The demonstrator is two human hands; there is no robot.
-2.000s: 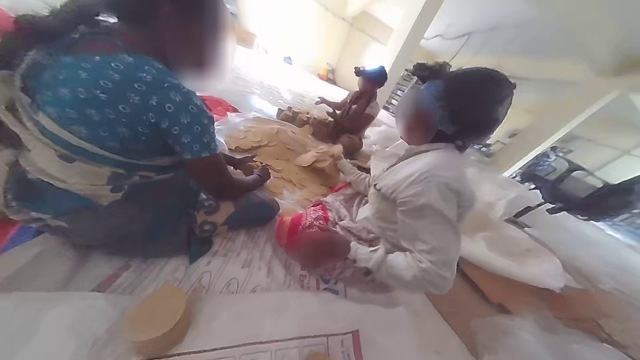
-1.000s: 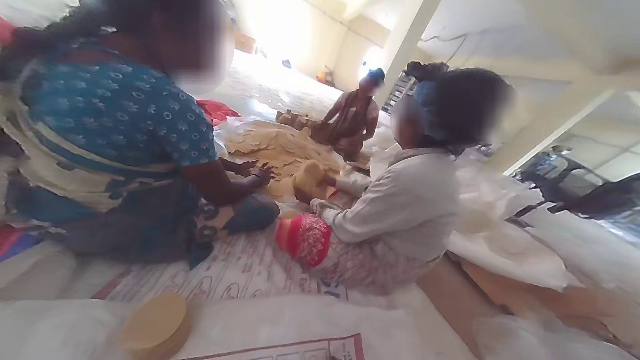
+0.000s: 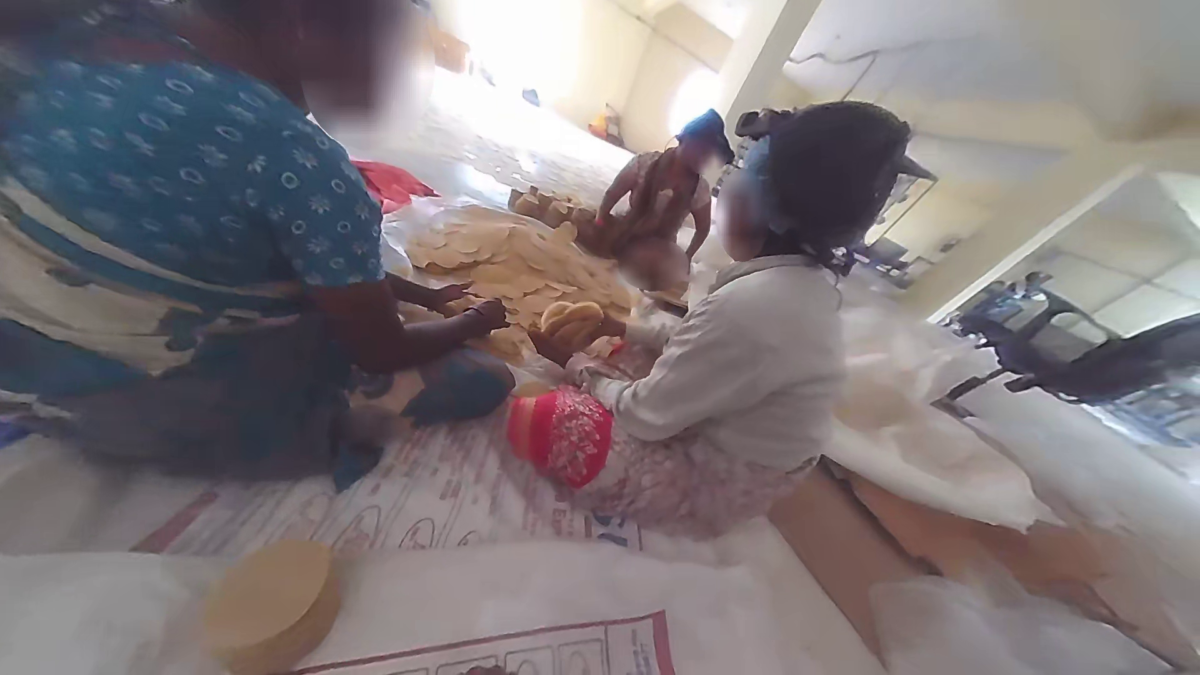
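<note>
Neither my left hand nor my right hand can be made out; a small brown shape at the bottom edge is too cropped to identify. Nearest to me, a stack of thin round tan discs [image 3: 272, 605] lies on white sheeting at the lower left. Beyond it spreads a large heap of similar tan discs [image 3: 525, 262]. A person in a blue patterned top [image 3: 187, 178] has both hands at the near left side of the heap. On the right, a person in a white shirt [image 3: 741, 356] holds several discs [image 3: 572, 323] fanned apart.
Another person [image 3: 661, 197] sits behind the heap, near brown bundles [image 3: 544, 206]. Printed sheeting [image 3: 422, 497] covers the floor between the seated people. Brown cardboard [image 3: 825, 553] and crumpled white plastic [image 3: 937, 459] lie at the right, before a dark machine-like object [image 3: 1097, 356].
The white-shirted person's discs have gone from a closed bunch to a fanned one. The person behind the heap, upright a second ago, now leans with arms lowered. The near stack stays put.
</note>
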